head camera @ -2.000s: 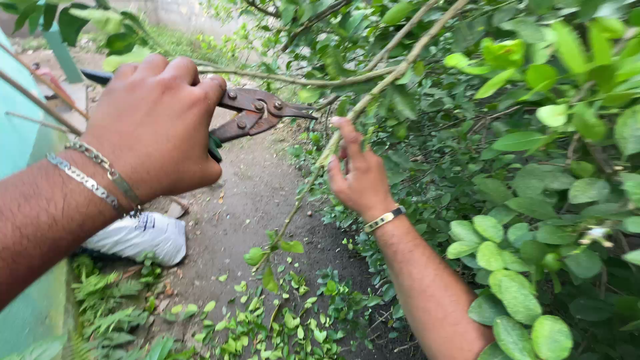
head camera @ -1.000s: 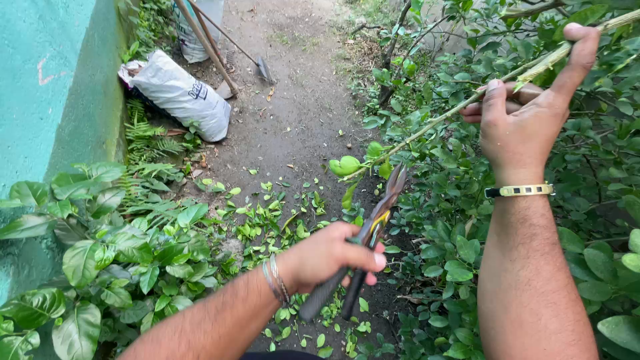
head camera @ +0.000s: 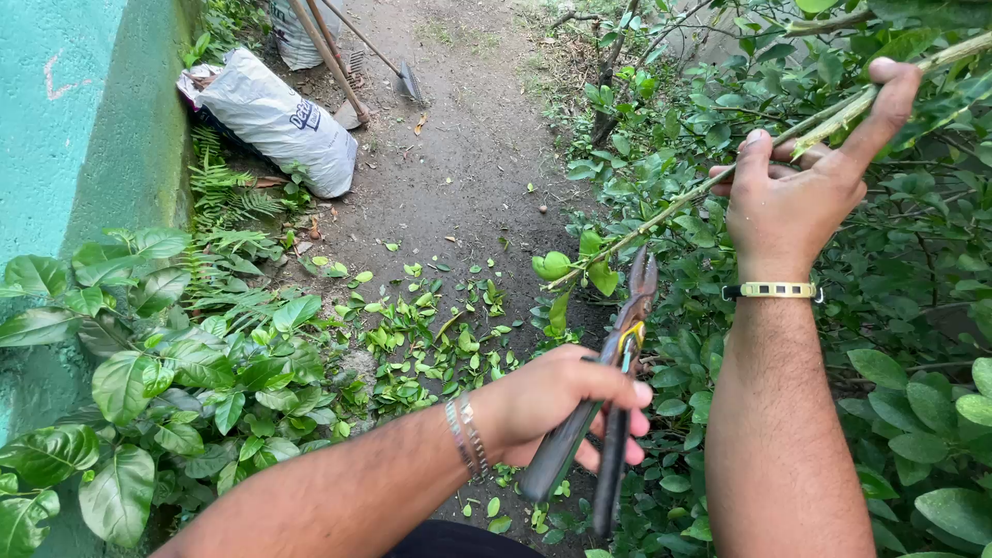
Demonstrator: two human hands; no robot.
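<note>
My left hand [head camera: 570, 403] is closed around the dark handles of hand snips [head camera: 634, 298], whose rusty jaws point up and away from me, close below a cut branch. My right hand [head camera: 798, 190] grips that thin green branch [head camera: 682, 201] between thumb and fingers, with one finger raised along it. The branch slants from the upper right down to a tip with a few leaves [head camera: 552, 266], just left of the jaws. A pale, torn end of wood [head camera: 833, 128] shows beside my raised finger.
A painted wall [head camera: 70, 116] stands at the left, with leafy plants [head camera: 194, 364] at its foot. A filled white sack [head camera: 283, 120] and long-handled tools [head camera: 329, 62] lean farther back. Cut leaves [head camera: 434, 333] litter the dirt path [head camera: 457, 170]. Dense bushes [head camera: 891, 325] fill the right side.
Two seconds ago the snips were raised by the branch at upper left; they are now low, in front of me. My right hand has shifted up and right with the branch. The view has tilted down.
</note>
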